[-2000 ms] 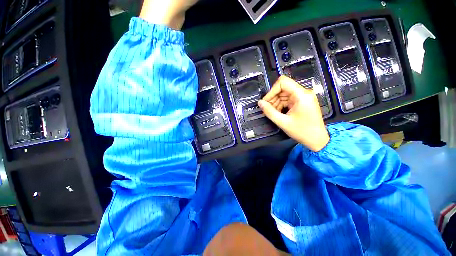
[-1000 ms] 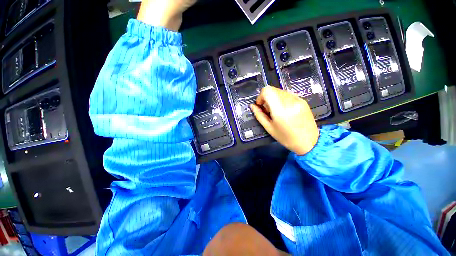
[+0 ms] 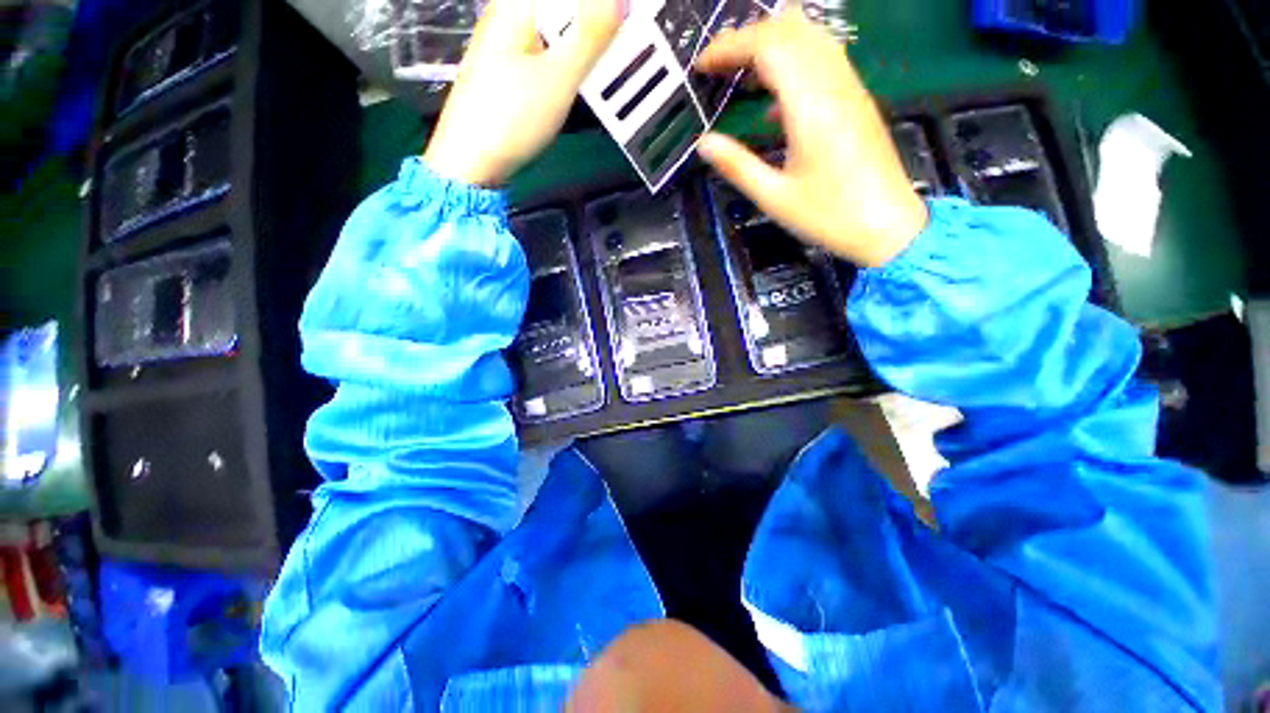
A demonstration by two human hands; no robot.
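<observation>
My left hand (image 3: 522,91) holds a white-and-black die-cut sheet (image 3: 644,105) above the back edge of the foam tray. Its lower corner hangs over the tray. My right hand (image 3: 808,139) is beside the sheet with thumb and forefinger apart at its right edge; whether the fingertips touch it is unclear. Below, dark phone housings (image 3: 655,314) lie in a row in the black foam tray (image 3: 724,404), camera rings at the far end. My right hand and sleeve hide parts of the housings on the right.
A second foam tray (image 3: 167,481) at the left holds several phone housings and has one slot without a phone. Crinkled clear plastic wrap (image 3: 404,35) and a blue bin (image 3: 1052,17) are at the back. White paper (image 3: 1131,181) lies on the green mat at the right.
The view has shifted. My right hand has left the second housing and moved up to the sheet, its fingers spread. My left hand and more of the sheet are now in view.
</observation>
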